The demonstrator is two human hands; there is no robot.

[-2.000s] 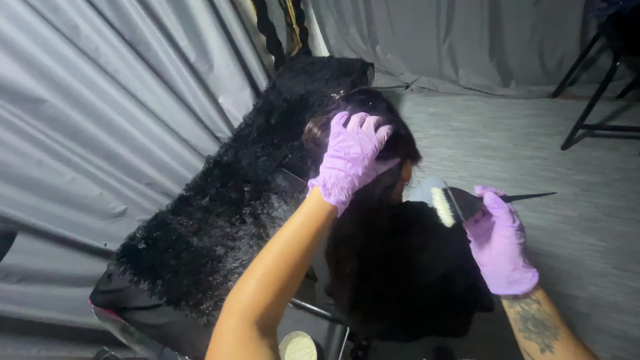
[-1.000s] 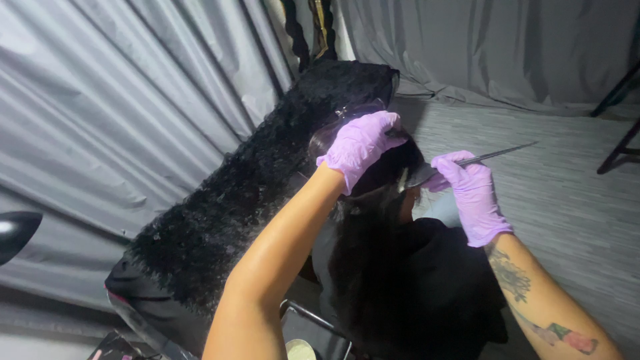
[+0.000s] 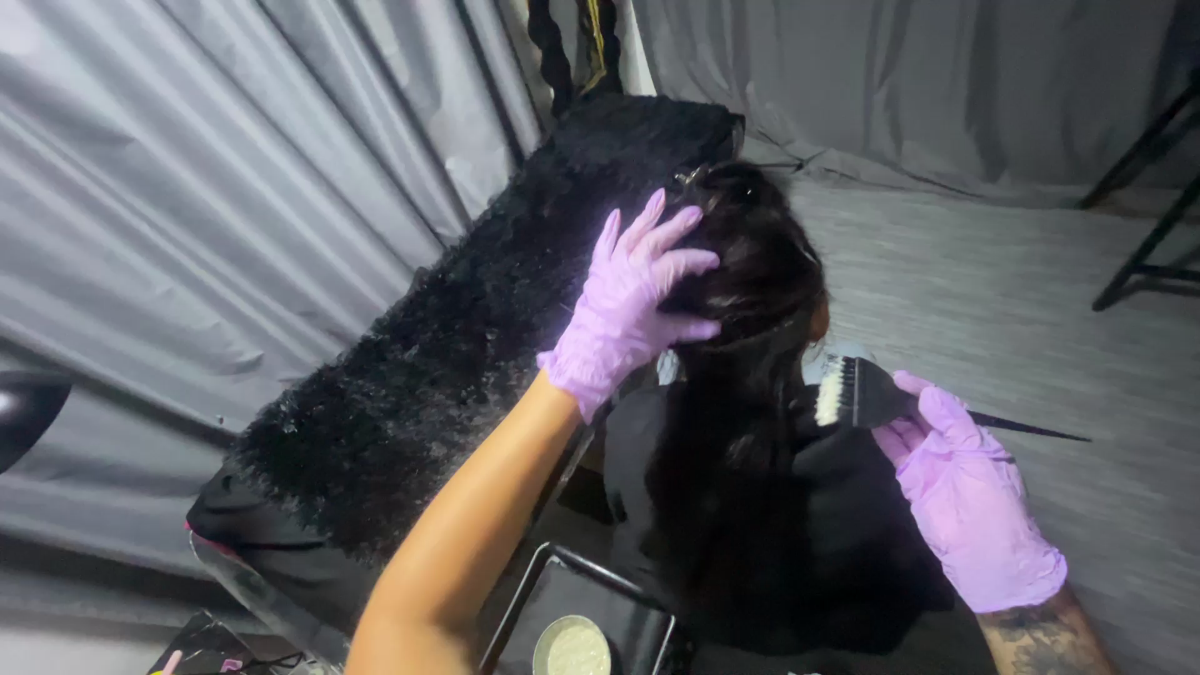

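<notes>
My left hand (image 3: pixel 633 300), in a purple glove, rests with spread fingers against the left side of a seated person's dark hair (image 3: pixel 750 272). A metal clip (image 3: pixel 692 176) shows near the top of the head. In a purple glove too, my right hand (image 3: pixel 966 487) holds a black tint brush (image 3: pixel 877 392) right of the head; white cream coats its bristles and its pointed tail sticks out to the right. Long hair hangs down the back over a black cape (image 3: pixel 872 525). A bowl of pale cream (image 3: pixel 574 649) sits on a black tray (image 3: pixel 600 574) below.
A surface with a black fluffy cover (image 3: pixel 431 347) runs along the left of the person. Grey curtains (image 3: pixel 187 187) hang behind it. The dark legs of a stool or chair (image 3: pixel 1148 225) stand on the grey floor at the far right. A dark rounded object (image 3: pixel 28 412) is at the left edge.
A second ago the brush was at the hair; my right hand has drawn it away to the right. My left hand has moved from over the head to its left side, with its fingers spread.
</notes>
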